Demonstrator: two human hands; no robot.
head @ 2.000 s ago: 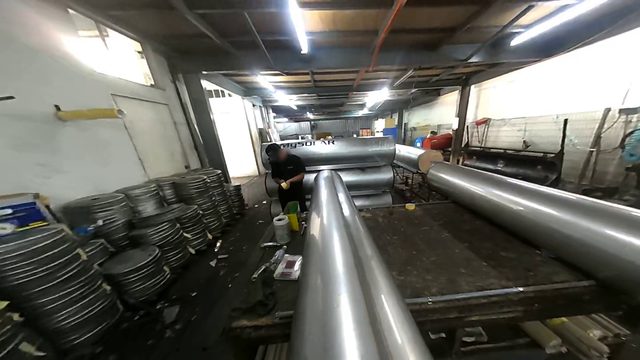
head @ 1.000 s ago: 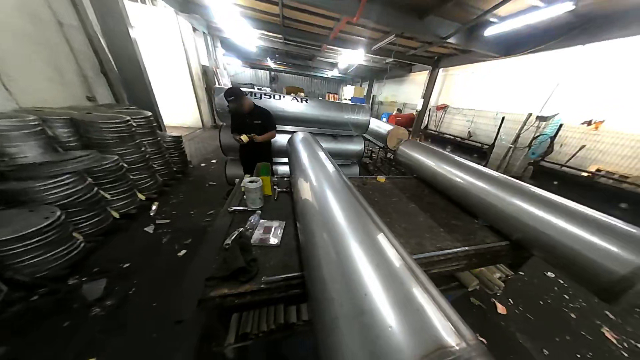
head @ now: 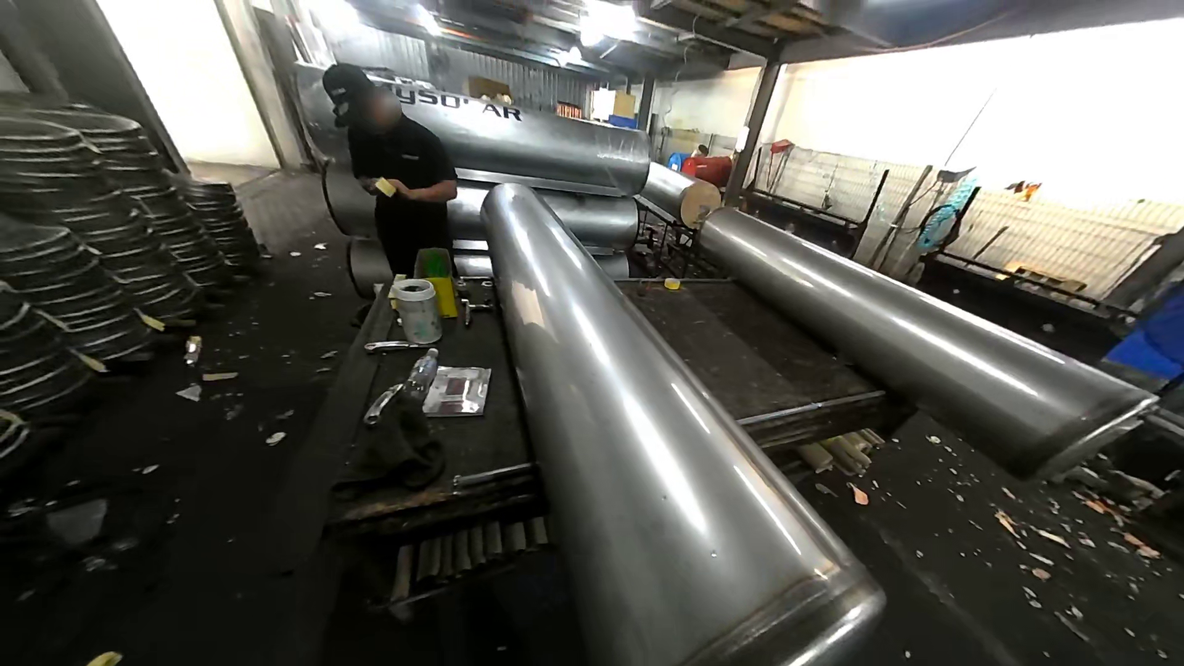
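Neither of my hands is in view. A long, shiny metal cylinder [head: 629,398] lies across the dark workbench [head: 740,361] and runs toward me. Left of it on the bench are a white tub [head: 418,313], a green and yellow container [head: 438,282], a clear plastic bottle [head: 422,372], a flat plastic packet [head: 458,390] and a dark cloth [head: 398,449]. A metal tool [head: 390,347] lies by the tub. A small yellow roll [head: 672,284] sits on the bench right of the cylinder.
A co-worker [head: 402,166] in dark clothes stands beyond the bench, holding a small yellow object [head: 385,187]. Large metal cylinders [head: 555,153] are stacked behind. Another long cylinder [head: 906,324] lies at the right. Stacked round metal pieces [head: 83,231] stand at the left. Scraps [head: 1008,523] litter the floor.
The view has moved closer to the bench and turned somewhat. The co-worker remains behind the bench with a small yellow object in hand.
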